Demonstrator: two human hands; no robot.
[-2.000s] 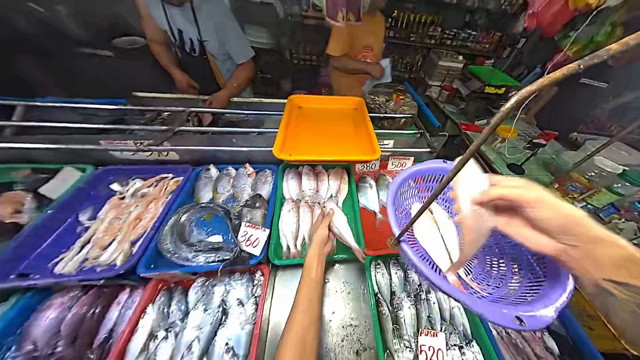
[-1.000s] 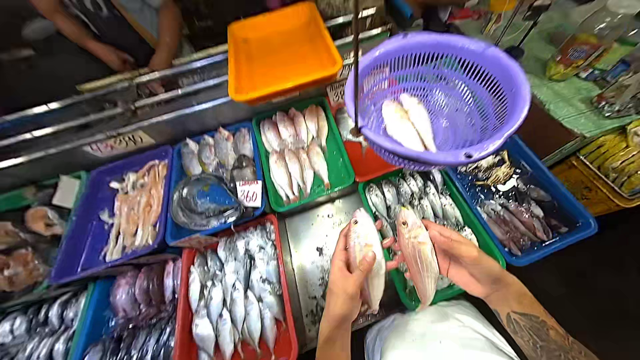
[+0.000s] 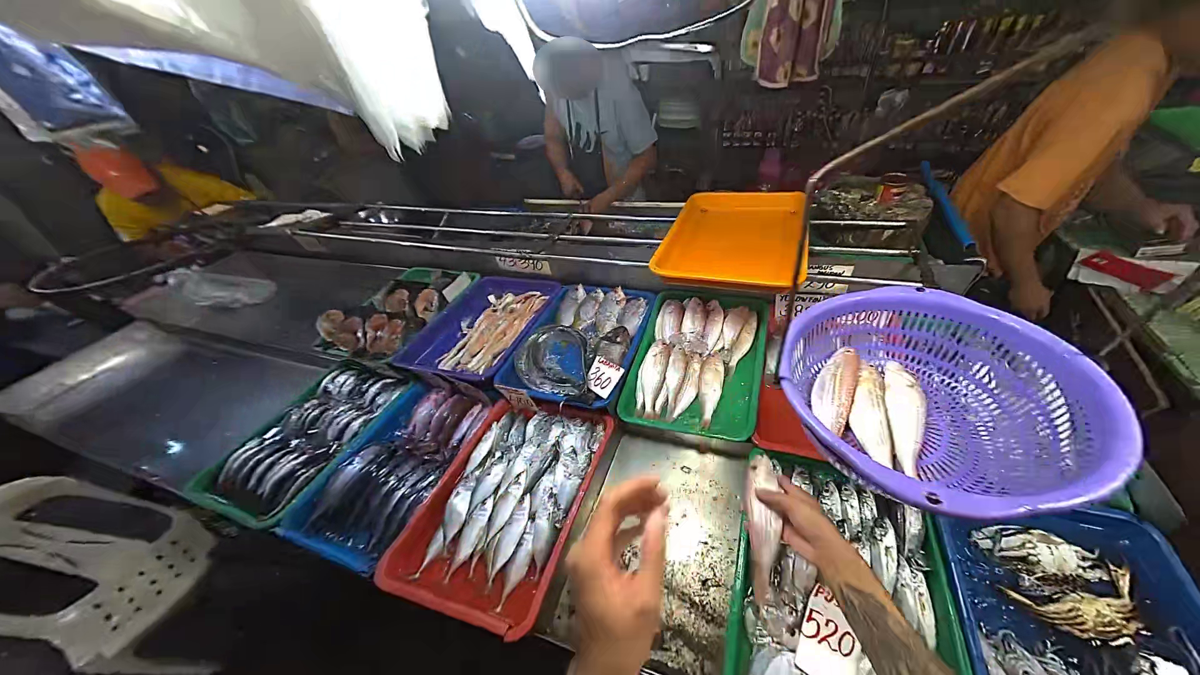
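My right hand point(image 3: 817, 530) holds a pinkish fish point(image 3: 764, 516) above a green tray of small silvery fish point(image 3: 881, 553). My left hand point(image 3: 621, 562) hangs over the bare metal counter, thumb and fingers curved apart with nothing between them. At the right, a purple plastic colander point(image 3: 1041, 403) hangs by a rod, with three pinkish-white fish point(image 3: 870, 408) in it. Behind my hands, a green tray point(image 3: 630, 392) bears two rows of similar pink fish point(image 3: 694, 328). A red tray of silver fish point(image 3: 525, 497) lies left of my left hand.
An orange empty tray point(image 3: 731, 239) rests on metal rails at the back. Trays of squid, fish and a blue tray with crabs point(image 3: 1069, 581) surround the counter. A white plastic chair point(image 3: 84, 572) stands at lower left. A person point(image 3: 600, 122) is behind the rails, another point(image 3: 1059, 150) at right.
A second ago each hand held a fish; now my left hand is empty and my right holds one. The colander has gone from two fish to three. The view has swung left and up.
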